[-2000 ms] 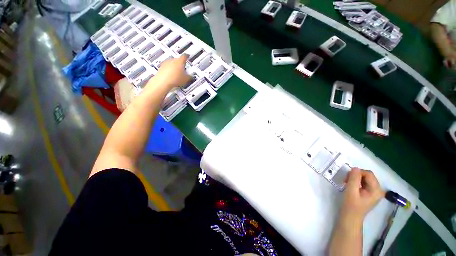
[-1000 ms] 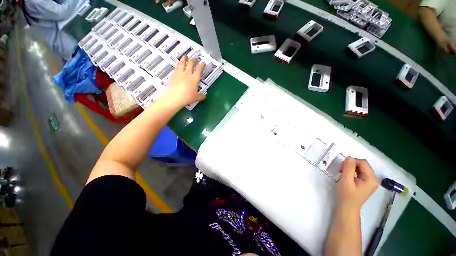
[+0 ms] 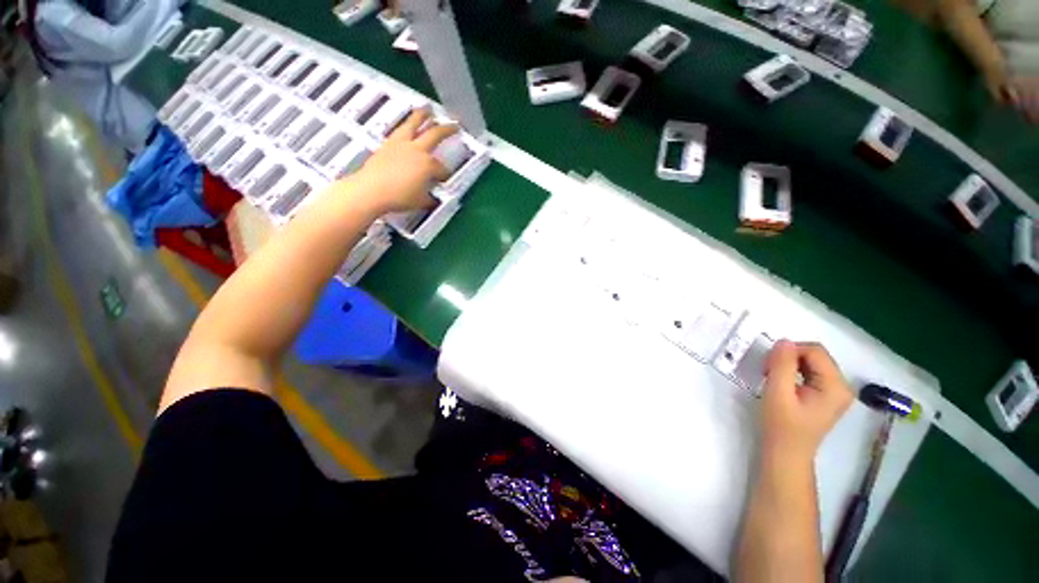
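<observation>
My left hand (image 3: pixel 399 171) is over the near right end of the rows of stacked white frames (image 3: pixel 305 133), fingers spread on the frames there; whether it grips one is hidden. My right hand (image 3: pixel 807 393) is on the white mat (image 3: pixel 558 376), its fingertips pinched at the right edge of a flat white frame (image 3: pixel 746 358). A second flat white frame (image 3: pixel 701 330) lies against it on the left. A mallet (image 3: pixel 889 401) lies right of my right hand, its yellow-green face to the right and black handle towards me.
Beyond the mat, the dark green belt carries scattered white units (image 3: pixel 765 197). A pale post (image 3: pixel 446 68) stands behind the stacks. Clear parts (image 3: pixel 811 29) are heaped at the back; a person's arm (image 3: pixel 980 51) shows top right. A blue stool (image 3: pixel 362 330) is below the bench.
The units on the belt have shifted left in view. My left hand has shifted slightly over the near stacks, its fingers spreading from a tighter pose. My right hand stays at the same frame edge.
</observation>
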